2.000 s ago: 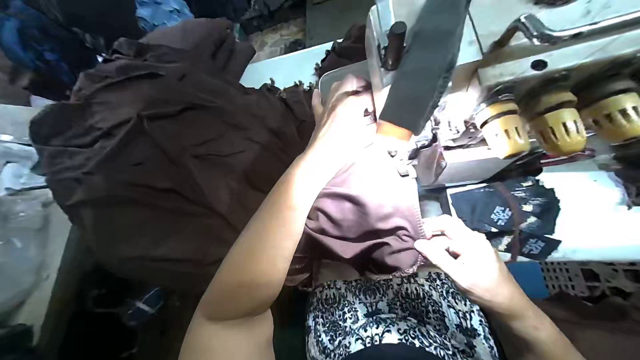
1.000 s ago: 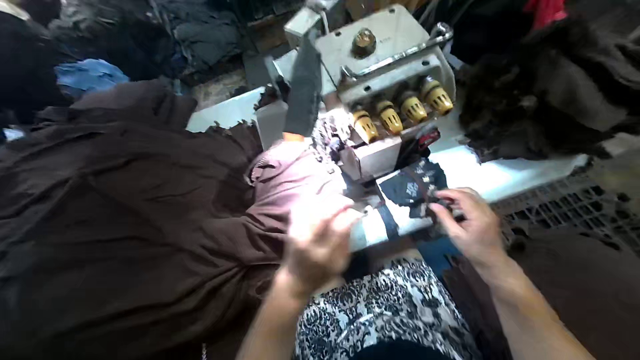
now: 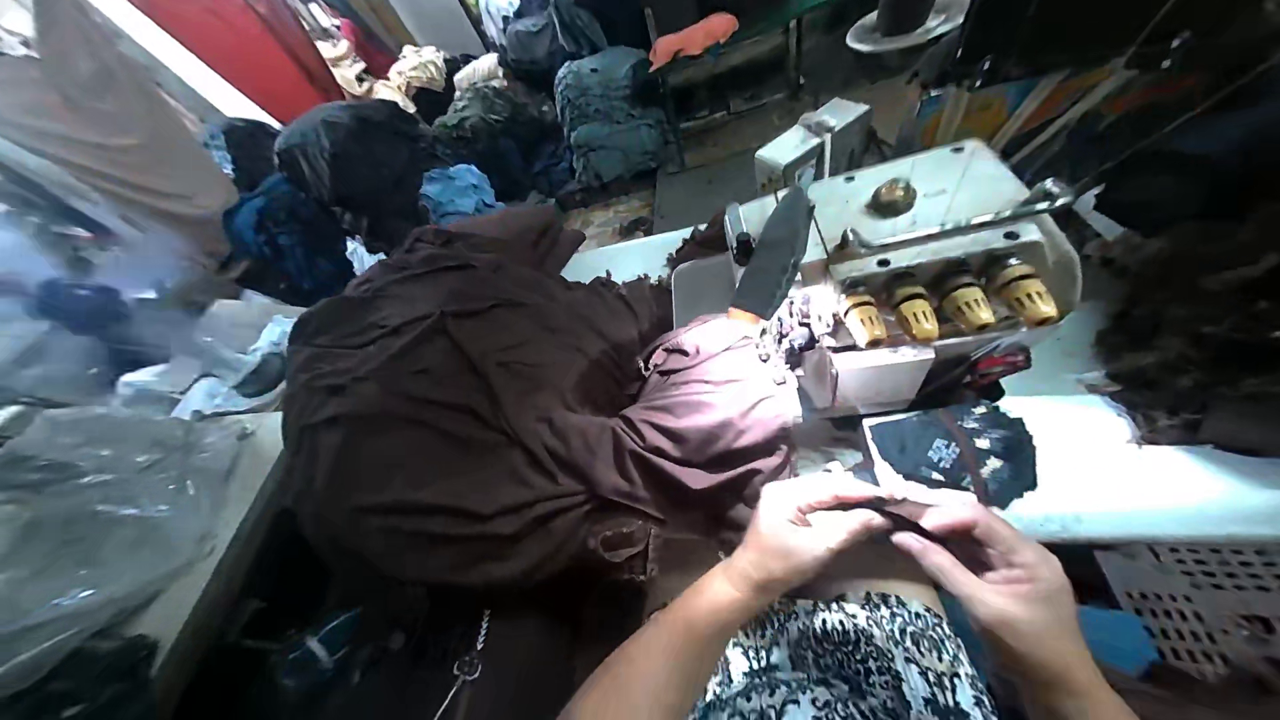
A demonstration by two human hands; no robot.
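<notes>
My left hand [image 3: 805, 530] and my right hand [image 3: 1000, 560] meet in front of the sewing machine, both pinching a small dark piece of fabric [image 3: 895, 518] between the fingertips. To their left, dark brown cloth [image 3: 470, 400] lies in a large heap over the table, its brightly lit end [image 3: 715, 400] reaching the needle area of an overlock sewing machine [image 3: 930, 220]. Four-dial tension knobs aside, the machine's yellow tension dials [image 3: 915, 310] face me. Dark labels with light print [image 3: 950, 455] lie on the white table just beyond my hands.
A white table edge [image 3: 1180, 490] runs to the right, with a dark fabric pile [image 3: 1190, 340] on it. Below is a perforated plastic basket [image 3: 1200, 600]. Clear plastic [image 3: 100, 530] lies at the left. Bundles of cloth [image 3: 610, 115] stand behind.
My left hand has left the brown cloth at the machine and come to my right hand. The right hand was at the dark labels one second ago. The view has shifted widely.
</notes>
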